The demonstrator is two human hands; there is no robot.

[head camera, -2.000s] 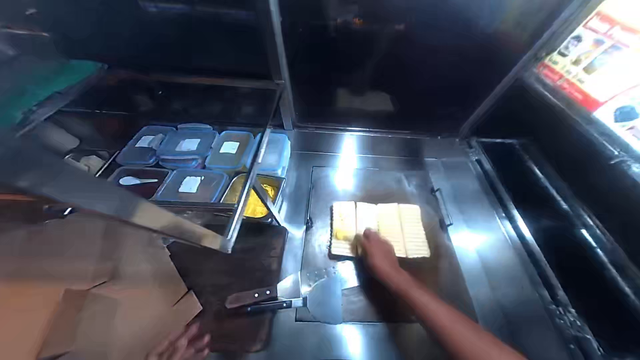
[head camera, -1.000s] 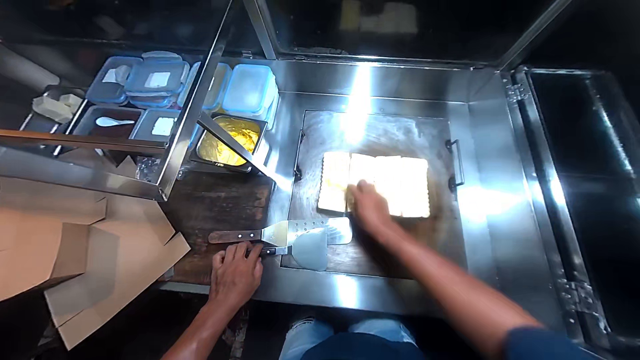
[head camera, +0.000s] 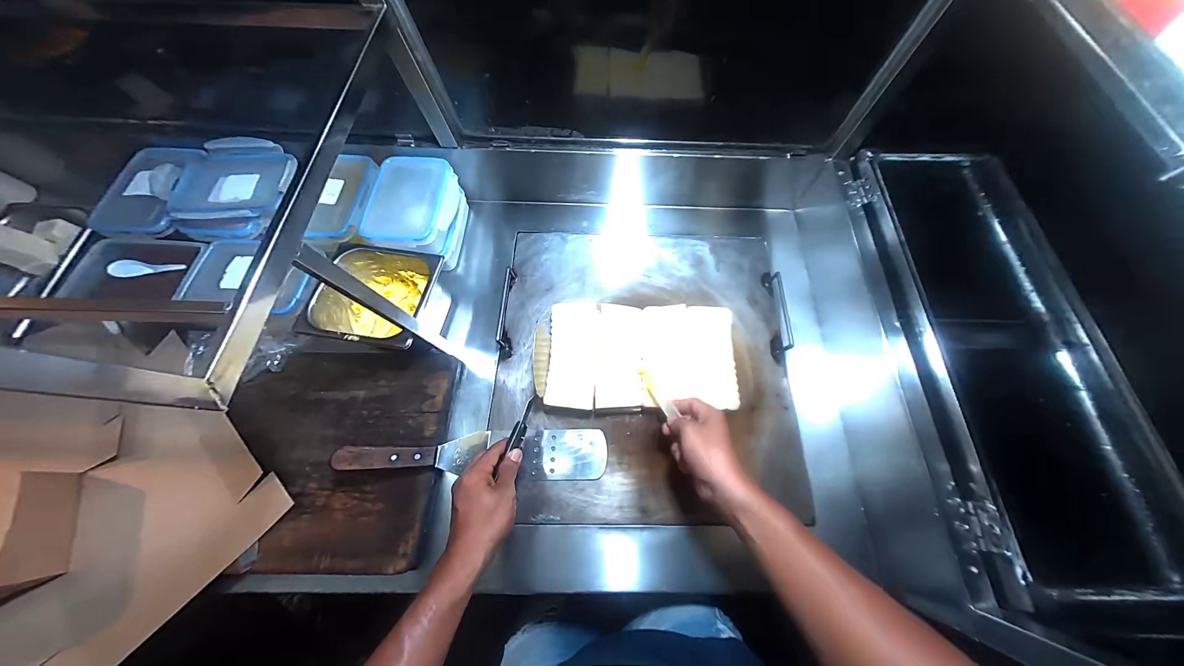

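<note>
Rectangular pale slices, apparently bread (head camera: 708,356), lie side by side on a flat metal griddle plate (head camera: 638,495), washed out by glare. My right hand (head camera: 705,446) grips a small spreader (head camera: 659,393) with yellow on it, its tip over the slices. My left hand (head camera: 486,495) holds a black-handled spatula (head camera: 516,435) upright, its blade seen edge-on near the slices' lower left corner. Under it lies a perforated spatula (head camera: 573,454) with a wooden handle, blade on the plate. A metal tub (head camera: 370,291) of yellow spread stands up and left of the plate.
Lidded plastic containers (head camera: 407,199) stand behind the tub. A metal frame (head camera: 222,379) crosses the left side, above a dark wooden board (head camera: 342,518). Open cardboard boxes (head camera: 176,527) lie at lower left. The plate has side handles (head camera: 779,314). A metal-framed dark panel (head camera: 990,370) stands at right.
My left hand has taken hold of the black-handled spatula and raised it beside the slices; earlier it lay across the perforated one. My right hand is now lower, near the slices' front edge.
</note>
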